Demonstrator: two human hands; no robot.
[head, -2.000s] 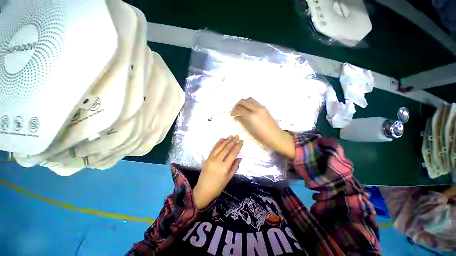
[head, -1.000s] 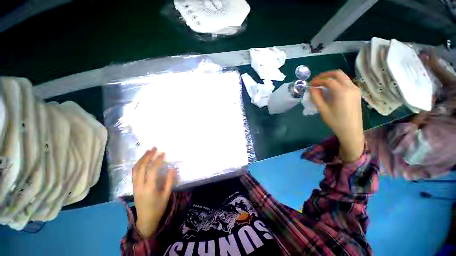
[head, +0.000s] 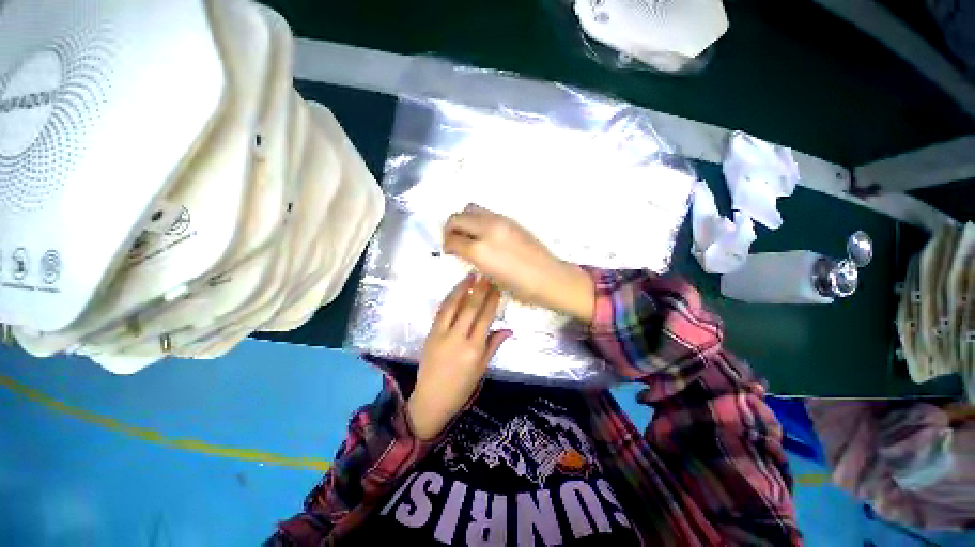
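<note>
A stack of clear, shiny poly bags [head: 398, 288] lies in front of me, its middle washed out by white glare. A panel on top of it cannot be made out. My right hand [head: 503, 256] is over the bags, fingers curled and pointing left, fingertips down on the glaring surface; whether they pinch a wipe cannot be told. My left hand [head: 458, 353] rests flat just below it, fingers slightly apart, holding nothing visible. A whitish bottle [head: 772, 277] lies in view at the right, its round metallic lid flipped open.
Leaning white panels [head: 118, 139] fill the left side. Crumpled white wipes [head: 757, 176] lie behind the bottle. A bagged panel [head: 652, 27] is on the dark belt beyond the grey rail [head: 342, 64]. More stacked panels [head: 939, 305] and a person's sleeve [head: 903, 459] show at right.
My right hand reached to the bottle, then came back over the bags beside my left hand. The view swung right and back. The bottle and wipes look unmoved on the bench.
</note>
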